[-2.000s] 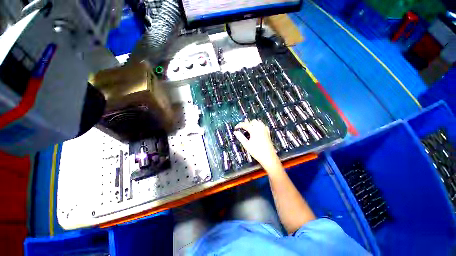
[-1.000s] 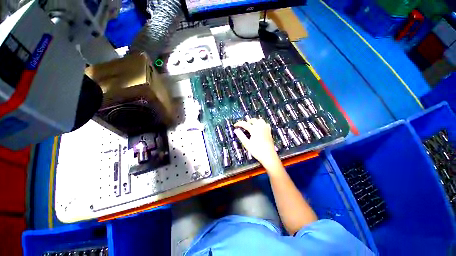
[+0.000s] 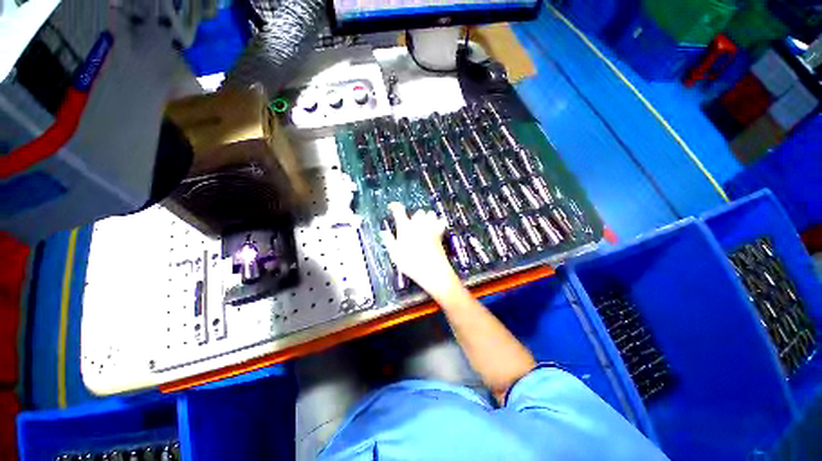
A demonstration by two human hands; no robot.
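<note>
My right hand [image 3: 416, 241] is over the near left part of the green parts tray [image 3: 371, 192], palm down, with its fingertips among the parts. The fingertips are blurred, and I cannot tell whether they hold a part. Rows of shiny turned metal parts [image 3: 503, 239] lie on the tray to the right of and beyond the hand. One metal part [image 3: 250, 256] sits in the dark holding fixture [image 3: 278, 277] on the perforated plate, lit purplish-white. My left hand is not in view.
The laser marking head [image 3: 99, 135] and brown cardboard shield [image 3: 221, 135] stand at left above the plate [image 3: 320, 266]. The control panel [image 3: 335, 101] and monitor [image 3: 433, 13] are behind. Blue bins with parts stand at right [image 3: 698, 311] and lower left [image 3: 99, 428].
My right hand has moved left across the near part of the tray. The camera view has shifted slightly. The part in the fixture has stayed in place.
</note>
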